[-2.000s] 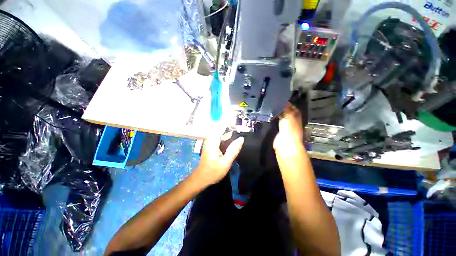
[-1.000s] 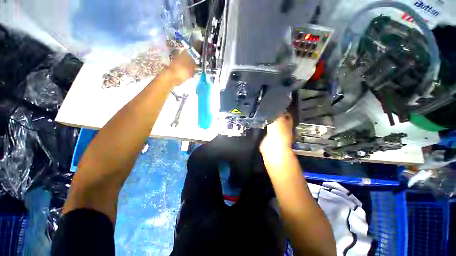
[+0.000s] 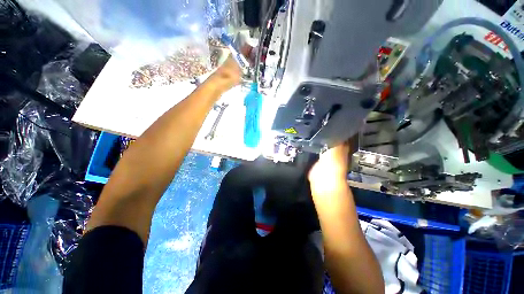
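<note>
The grey-white button sewing machine head [image 3: 327, 97] stands over the white table [image 3: 103, 109]. Its bright needle area [image 3: 282, 150] is at the head's lower front. Black cloth [image 3: 276, 172] lies under it, hard to tell from the dark clothing. My left hand [image 3: 231, 72] reaches to the left rear of the head, beside the heap of copper-coloured buttons [image 3: 166, 72]; its fingers are partly hidden and what they touch is unclear. My right hand [image 3: 328, 163] is at the head's right front, its fingers hidden under the head. A blue translucent strip [image 3: 252, 118] hangs between my hands.
A wrench [image 3: 216, 122] lies on the table at left. The green bowl feeder [image 3: 477, 95], the feeding mechanism [image 3: 431, 178] and a curved hose are at right. A clear bag [image 3: 155, 23] is behind the buttons. Blue crates [image 3: 445, 264] and pale cut pieces [image 3: 390, 247] are below.
My left hand has gone from the needle area up to the left rear of the head and stays there. My right hand stays by the head's right front. The camera view has shifted and tilted.
</note>
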